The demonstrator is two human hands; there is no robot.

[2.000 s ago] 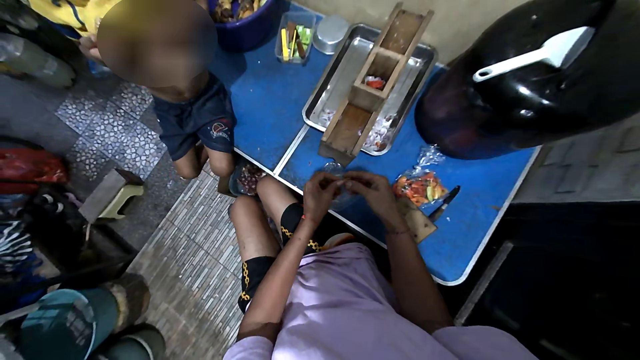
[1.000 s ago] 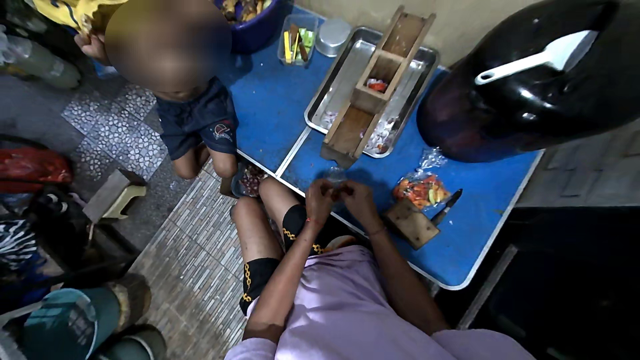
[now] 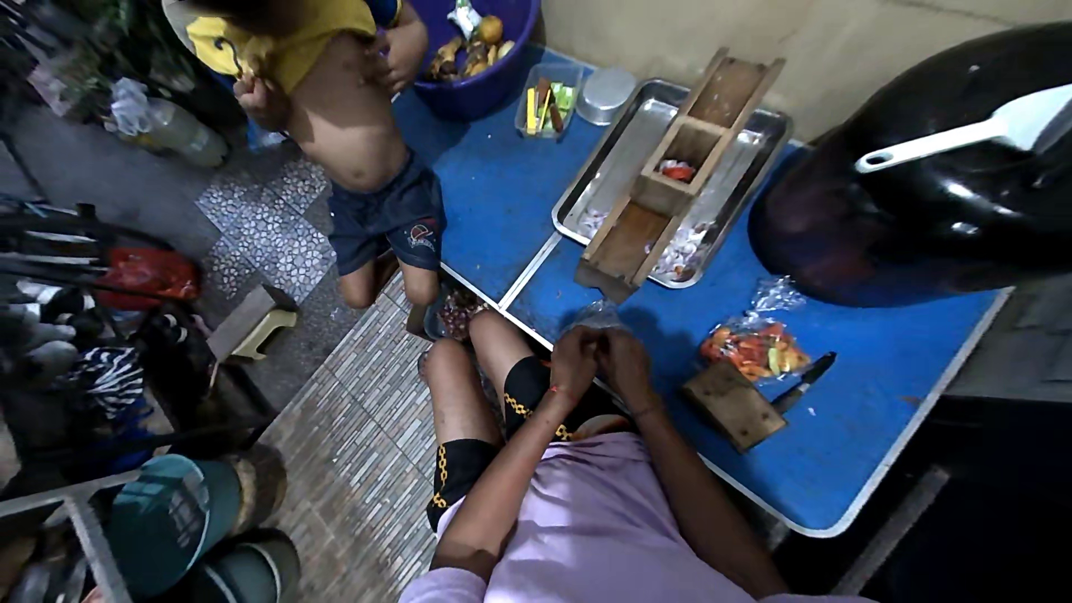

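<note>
At the front edge of the blue table, my left hand (image 3: 574,362) and my right hand (image 3: 623,365) meet with bent fingers on a clear plastic bag (image 3: 596,316). Just beyond them is the lower end of a wooden slicer frame (image 3: 624,243), which lies aslant across a metal tray (image 3: 758,172) with chopped bits in it. Red pieces (image 3: 677,171) sit in the frame's middle box. Right of my hands are a plastic bag of cut red and orange peppers (image 3: 758,347), a wooden block (image 3: 734,405) and a knife (image 3: 806,381).
A large black container (image 3: 888,193) stands at the back right, with a white-handled spatula (image 3: 938,144) on it. At the back left are a purple basin (image 3: 477,92), a small plastic tub (image 3: 548,100) and a round metal tin (image 3: 606,95). Another person (image 3: 360,142) is beside the table.
My hands stay together at the table's edge, and their fingers have shifted on the plastic. The other person's raised hand has moved. The wooden block has turned slightly since the oldest frame.
</note>
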